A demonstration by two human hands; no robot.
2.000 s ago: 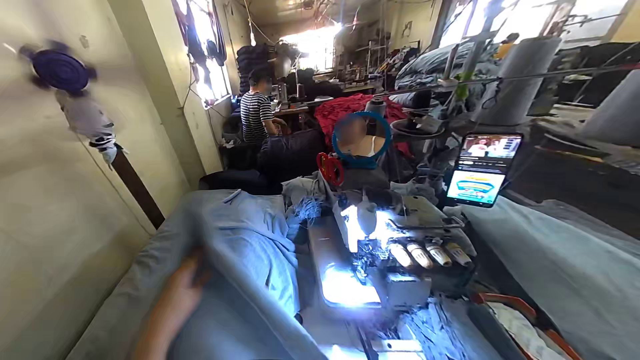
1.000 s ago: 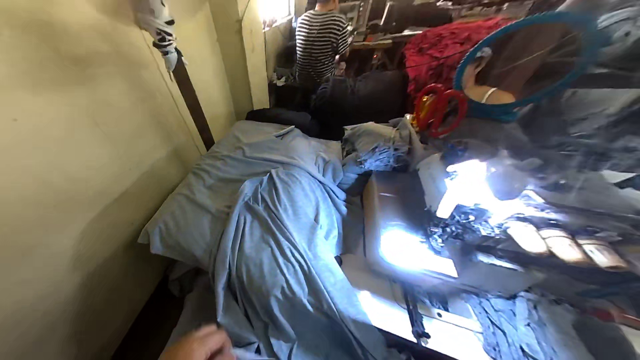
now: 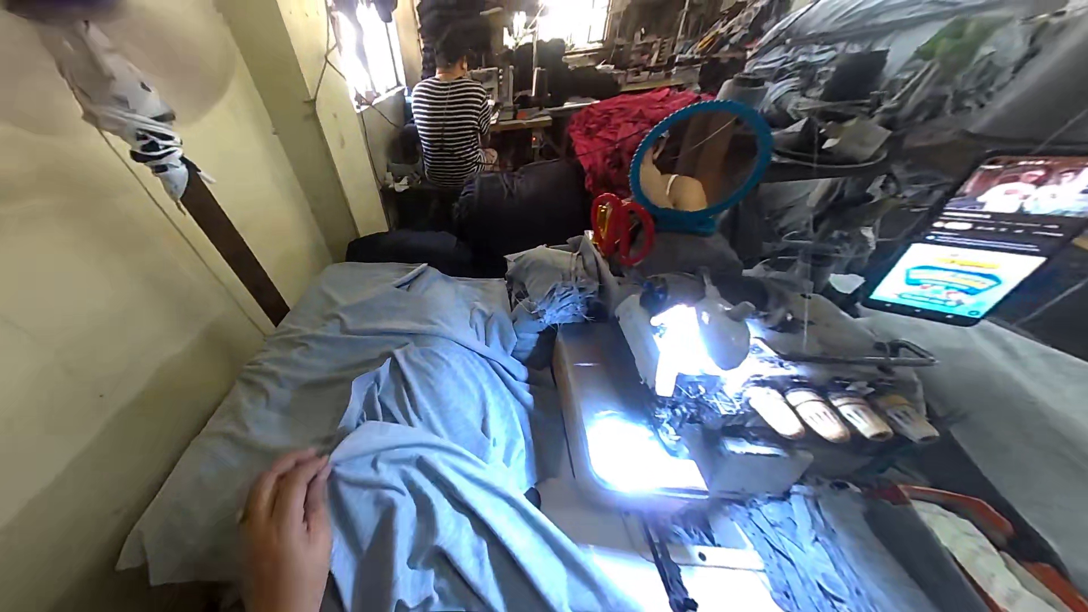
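My left hand (image 3: pixel 287 527) is at the lower left, its fingertips pinching the edge of a light grey-blue fabric piece (image 3: pixel 442 510). That piece spreads rightward in folds over a larger heap of like fabric (image 3: pixel 297 374). Right of the heap stands an overlock sewing machine (image 3: pixel 595 408), its lamp lighting the plate and needle area brightly. Four-dial tension knobs are not countable surely, but several pale knobs (image 3: pixel 820 415) line its front. Grey fabric scraps (image 3: pixel 795 544) lie below the machine. My right hand is out of view.
Red-handled scissors (image 3: pixel 623 229) and a blue-framed round mirror (image 3: pixel 637 170) stand behind the machine. A lit phone (image 3: pixel 977 238) is mounted at the right. Beyond, a person in a striped shirt (image 3: pixel 450 127) sits with their back turned. A wall (image 3: pixel 102 357) borders the left side.
The left hand, at the bottom edge one second ago, now shows further up at the fabric's edge. The fabric lies in different folds. The view has swung.
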